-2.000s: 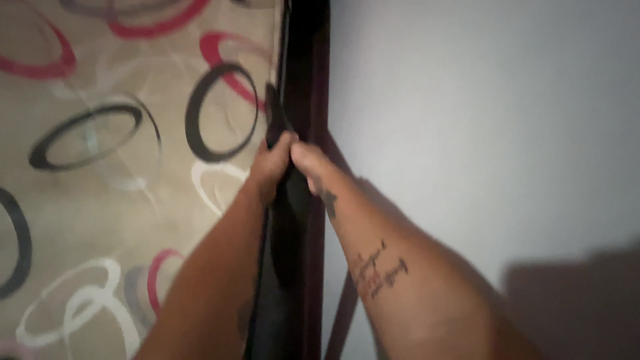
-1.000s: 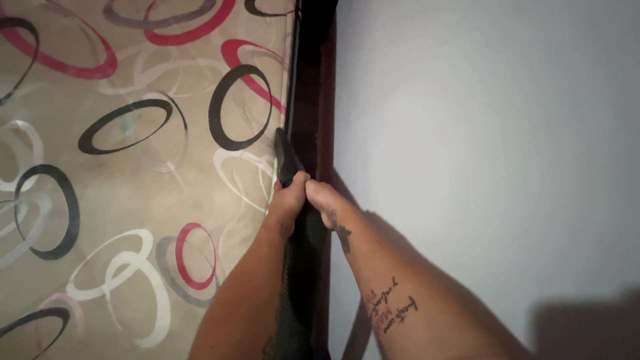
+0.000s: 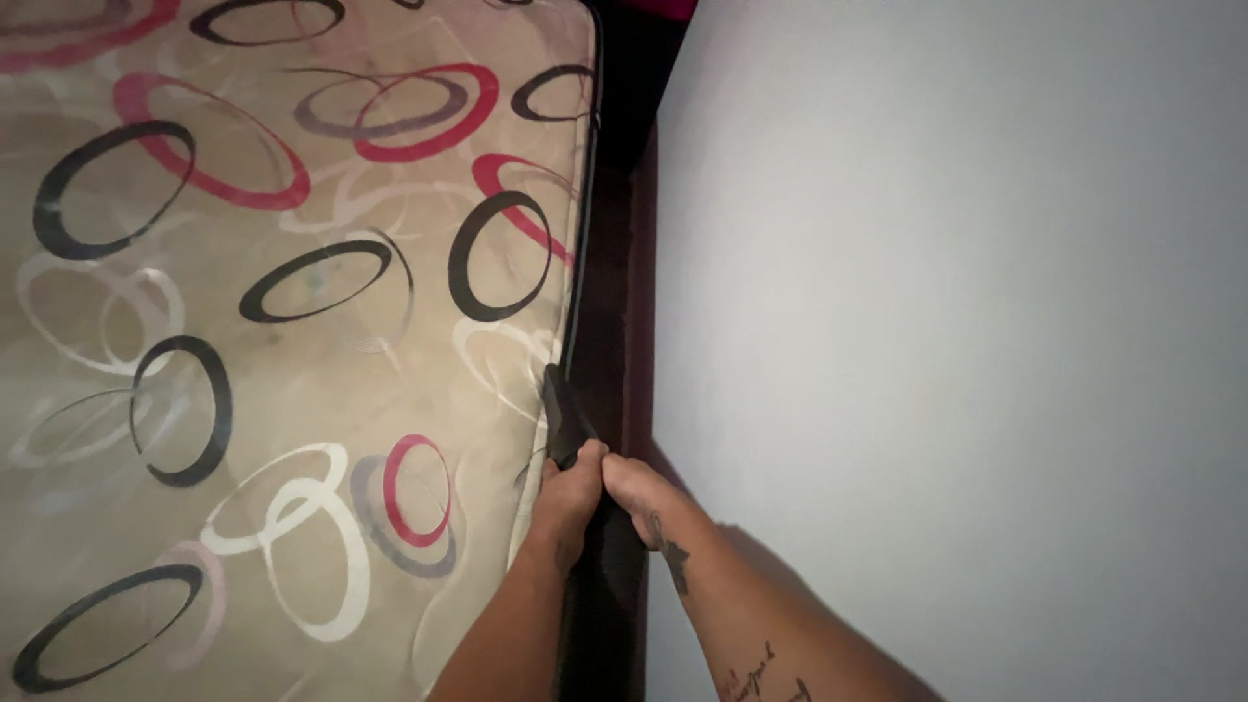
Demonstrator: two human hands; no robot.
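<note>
A mattress (image 3: 292,390) with a beige cover printed with red, black, white and grey rings fills the left side. At its right edge, my left hand (image 3: 575,487) grips dark fabric (image 3: 567,414), pulled up in a pointed fold against the mattress side. My right hand (image 3: 634,487) is close beside the left, thumbs nearly meeting, and its fingers curl down around the dark fabric out of sight. Below the hands the dark material hangs along the mattress side.
A pale wall (image 3: 936,292) rises close on the right, with a dark reddish baseboard (image 3: 640,312) at its foot. Between wall and mattress runs a narrow dark gap (image 3: 606,283). Something dark stands at the gap's far end.
The view has shifted, so more of the mattress and its far corner shows. Both hands keep their hold on the dark fabric.
</note>
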